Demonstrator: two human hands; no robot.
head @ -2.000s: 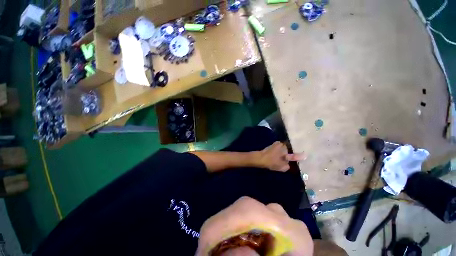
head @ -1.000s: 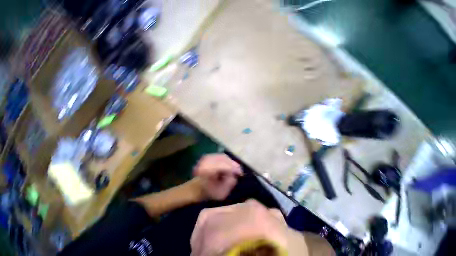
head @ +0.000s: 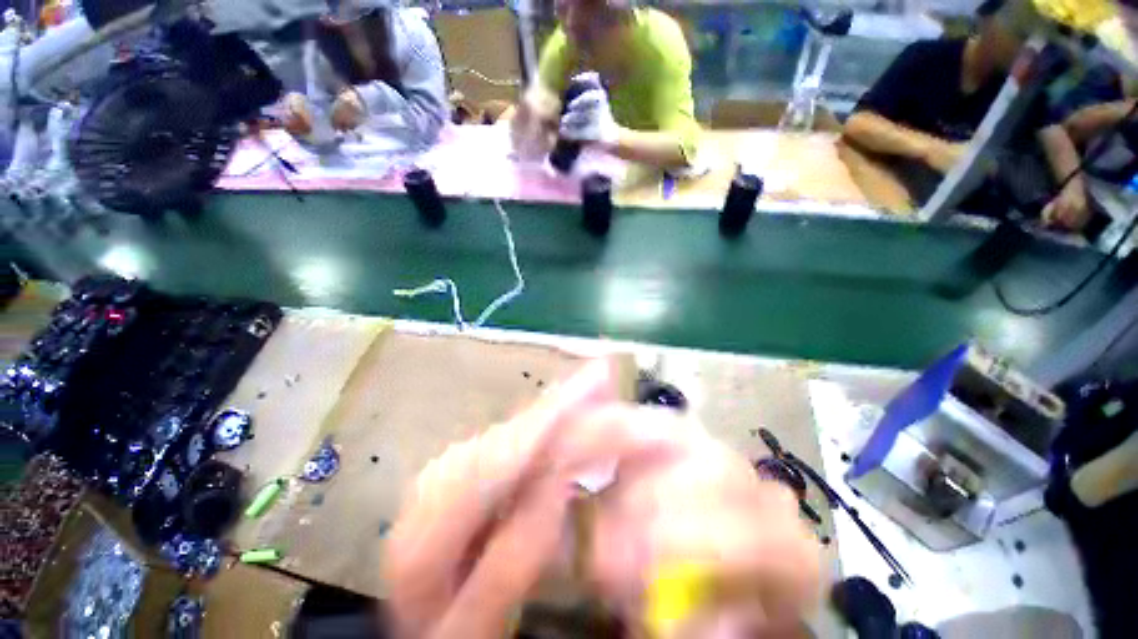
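Observation:
My left hand (head: 481, 531) and my right hand (head: 711, 512) are raised close to the camera, blurred, with fingertips near each other over the bench. A small pale patch shows between them; I cannot tell what it is or whether either hand grips it. A yellow patch (head: 680, 593) shows at my right hand, too blurred to name. The hands hide much of the brown cardboard (head: 437, 387). A black round thing (head: 661, 397) shows just behind them. Dark-handled cutters (head: 780, 472) and a narrow dark tool (head: 855, 512) lie to the right.
Green conveyor (head: 337, 268) runs across behind the bench, with black cylinders (head: 597, 204) along its far edge. Several people sit opposite, one in a yellow-green shirt (head: 661, 75). Black parts (head: 150, 375) and green cells (head: 265, 498) are at left. A metal box with blue panel (head: 917, 406) is right.
The view has swung up from my lap and the bench to the conveyor and the people opposite. My left hand has risen from my lap to beside my right hand.

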